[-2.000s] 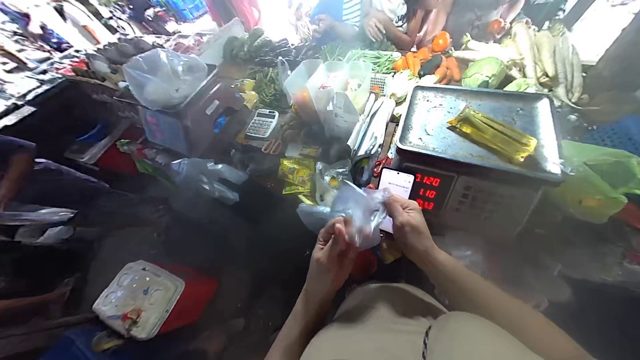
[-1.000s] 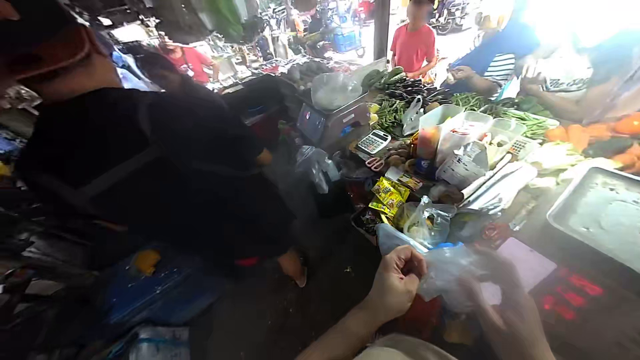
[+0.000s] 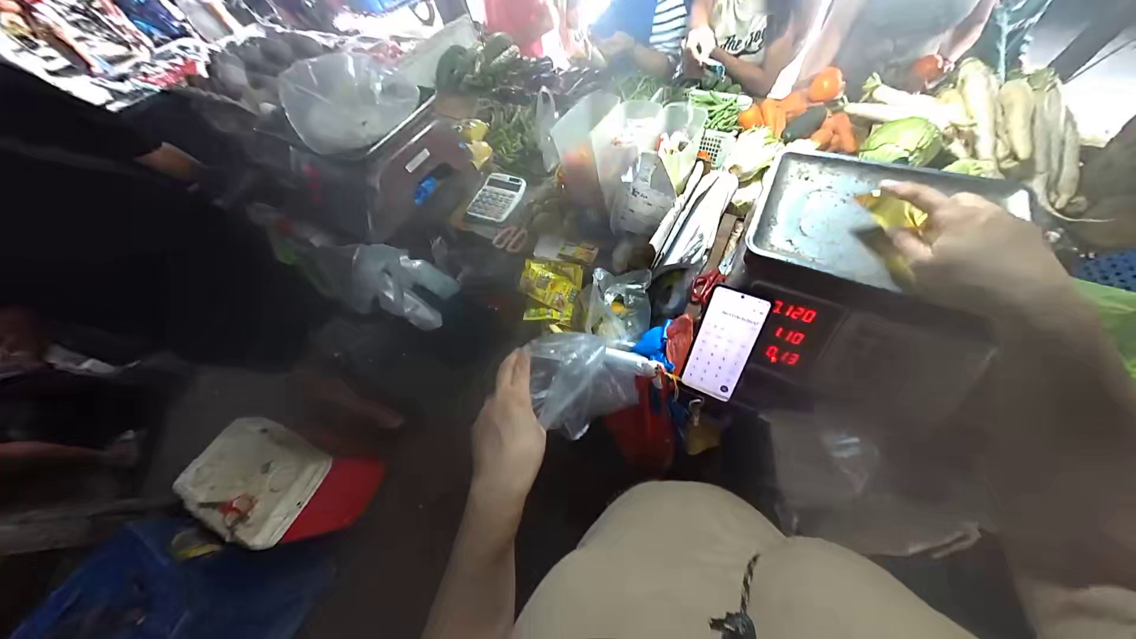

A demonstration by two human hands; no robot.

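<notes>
My left hand holds a clear plastic bag by its side, low in the middle of the view. On the right, my right hand is over the metal tray of a digital scale, its fingers around a yellow packet that is partly hidden and blurred. The scale shows lit red digits. Against its front leans a phone with a calculator screen. Red-handled scissors lie left of the scale, and yellow sachets lie beyond the bag.
Behind are plastic containers, a calculator, a second scale with a clear bowl, carrots, a cabbage and white radishes. A person in dark clothes stands at left, near a white and red box. Other people are across the stall.
My right hand has left the plastic bag and moved right onto the scale tray, where it has taken hold of the yellow packet. The view has swung widely between frames.
</notes>
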